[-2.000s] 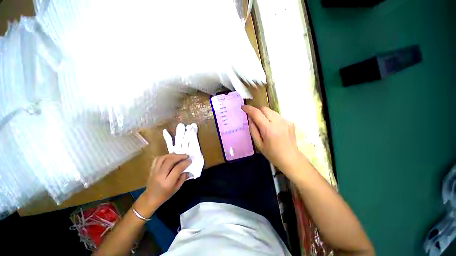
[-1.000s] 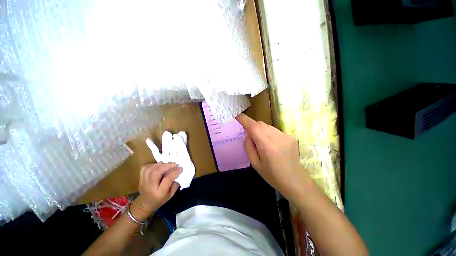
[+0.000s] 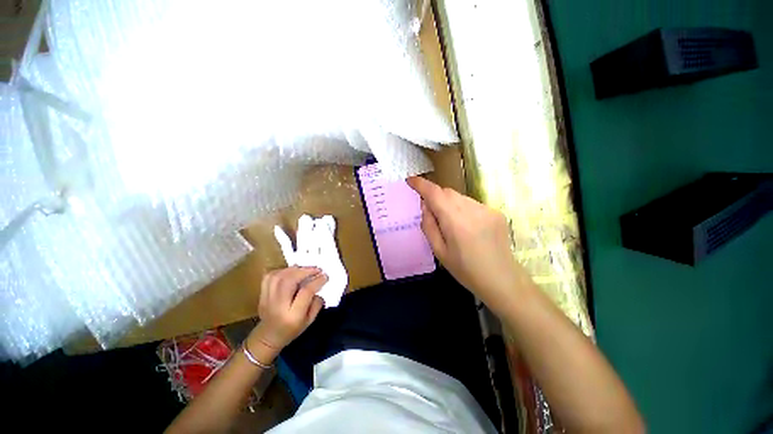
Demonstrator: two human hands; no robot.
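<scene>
A smartphone [image 3: 396, 225] with a lit pink-purple screen lies on the cardboard [image 3: 353, 263]. A bubble bag corner covers its upper end. My right hand [image 3: 464, 231] is bare and lies over the phone's right edge, its index fingertip at the bag corner; whether it touches the bag is unclear. A white work glove [image 3: 326, 254] lies flat left of the phone. My left hand [image 3: 291, 301], bare, has its thumb and fingers on the glove's cuff end. The large stack of bubble bags [image 3: 246, 93] lies beyond, overexposed white.
Two black units [image 3: 678, 58] stand on the green surface [image 3: 653, 322] at the right; the nearer black unit [image 3: 699, 216] is cut by the edge. A wrapped rail [image 3: 508, 127] runs between cardboard and green surface. Red strapping [image 3: 199, 360] sits in a container below the cardboard.
The view has shifted. The black units on the green surface have changed position, and two now show. A bag corner now covers the phone's top. Both hands stay near the glove and phone.
</scene>
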